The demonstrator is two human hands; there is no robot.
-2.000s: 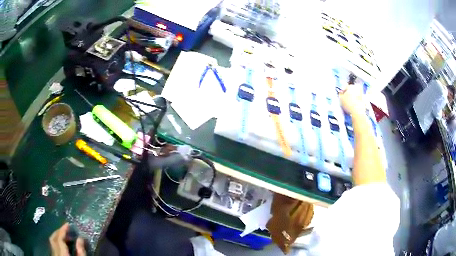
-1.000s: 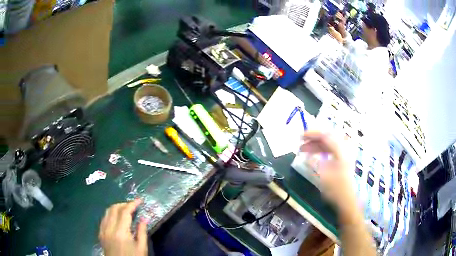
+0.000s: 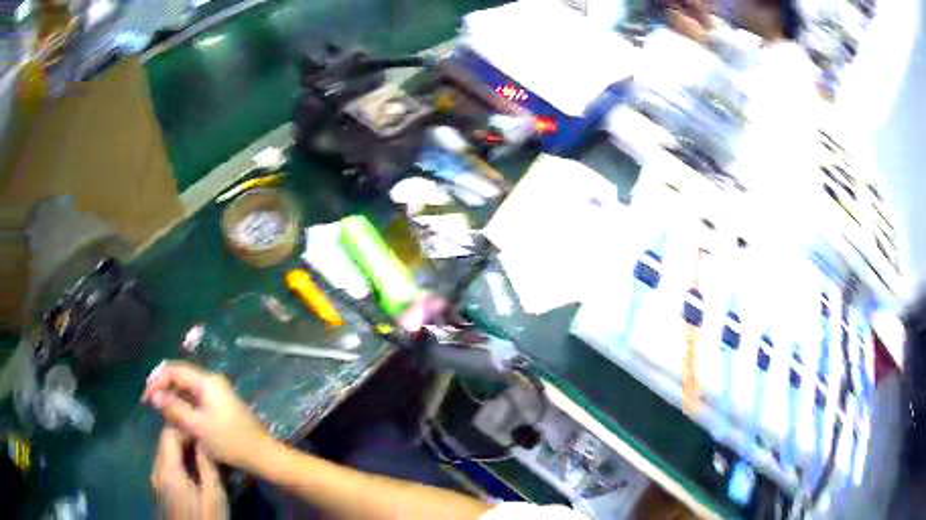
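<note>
The picture is blurred. My right hand (image 3: 203, 408) is over the front left of the green bench, fingers bent, with a small pale spot at the fingertips. My left hand (image 3: 188, 482) is just below it, cut off by the bottom edge, with something dark between the fingers. I cannot tell what either hand holds. A green electric screwdriver (image 3: 378, 266), an orange screwdriver (image 3: 315, 298) and a thin grey rod (image 3: 296, 349) lie beyond my hands. The round tan screw dish (image 3: 261, 230) stands behind them.
White paper (image 3: 553, 239) lies right of the tools. A white rack (image 3: 650, 350) of strapped watches stands farther right. A black fan (image 3: 100, 315) is at left, a black device (image 3: 350, 127) at the back. Cables hang at the bench edge. People in white are at the back right.
My right hand has come from above the white paper to my left hand. The blue-handled cutters no longer show on the paper. The view has shifted and blurred.
</note>
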